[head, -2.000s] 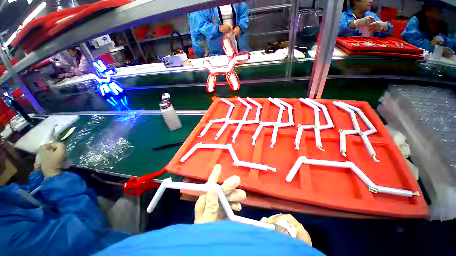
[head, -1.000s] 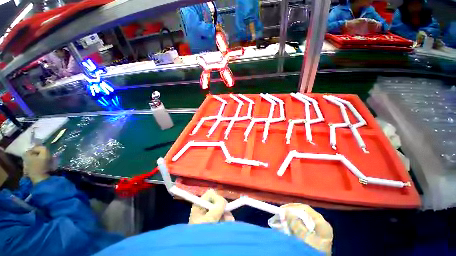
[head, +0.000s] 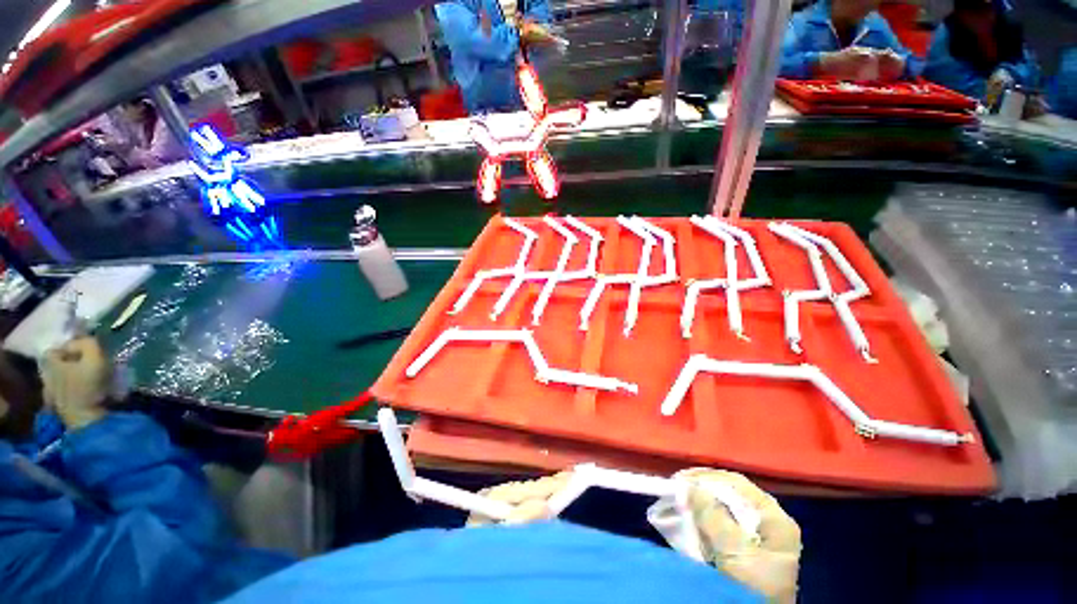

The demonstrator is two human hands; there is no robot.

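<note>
A white jointed light arm [head: 455,493] is held in a zigzag in front of the tray's near edge. My left hand [head: 526,493], in a cream glove, grips its middle; the blue smock hides part of the hand. My right hand [head: 744,531], gloved, is closed around the arm's right end with a crumpled white cloth [head: 676,522] in the palm. The orange-red parts tray [head: 520,422] holds rows of white arms, two of them lying lengthwise in the near compartments. Another red tray or board shows beneath it.
A whitish bottle [head: 380,266] stands left of the tray, near a dark thin tool. Clear film lies on the green bench. A red-handled tool [head: 309,434] is at the bench edge. Clear ribbed trays [head: 992,307] are stacked right. A neighbour's blue sleeve [head: 142,496] is at left.
The held arm's left end has dropped from above the tray's near edge and swung nearer to me. My left hand has shifted right along the arm. My right hand stays on the right end.
</note>
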